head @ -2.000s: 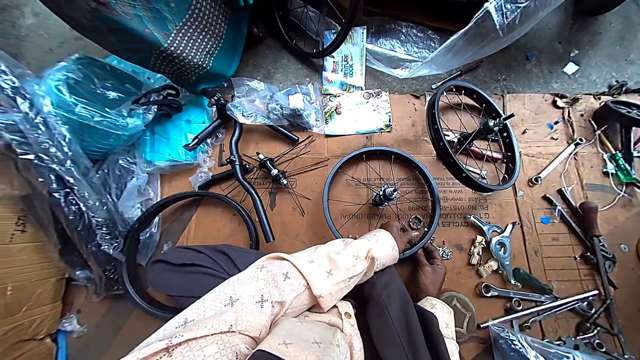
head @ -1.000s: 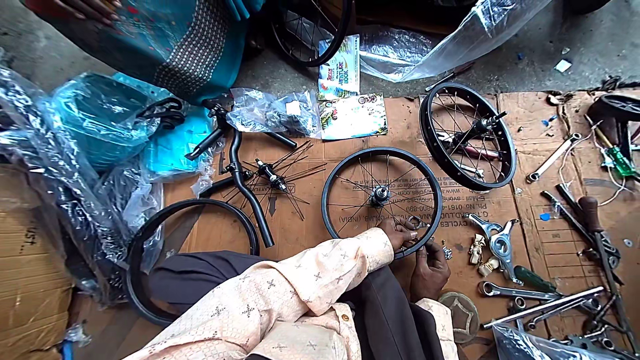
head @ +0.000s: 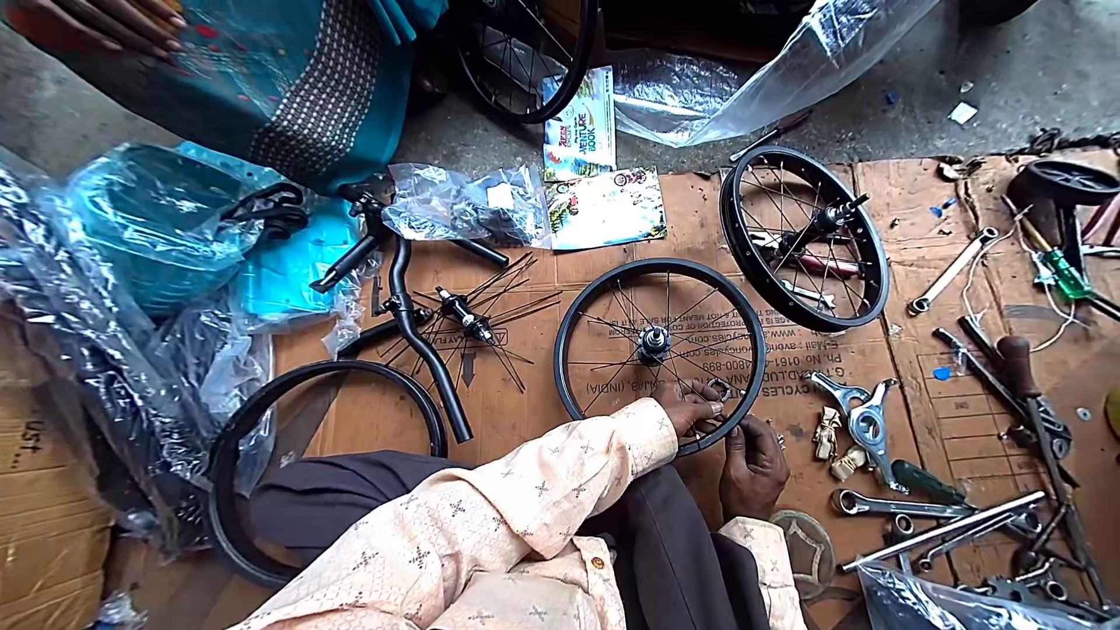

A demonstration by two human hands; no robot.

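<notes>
A small black spoked bicycle wheel [head: 569, 350] lies on the cardboard in front of me, its hub [head: 653, 345] pointing up. My left hand [head: 689, 406] reaches over the lower part of the rim, its fingers around a small round metal spoke wrench [head: 718, 388] among the spokes. At the outer edge of the rim, on the lower right, is my right hand [head: 752, 464], thumb and fingers close to the rim; whether it grips anything is hidden. A second spoked wheel [head: 735, 236] leans up and to the right. An empty black rim [head: 229, 437] rests around my knee.
A hub with loose spokes [head: 464, 315] and black handlebars [head: 402, 289] lie left of the wheel. Wrenches [head: 954, 271], metal brackets [head: 866, 424] and a screwdriver with a green handle [head: 1066, 275] are on the right. Plastic-wrapped parts [head: 166, 236] are at the left. Another person's hand [head: 114, 22] shows top left.
The other person's hand at the top left, out of view two seconds ago, now shows. My hands stay at the lower rim of the wheel.
</notes>
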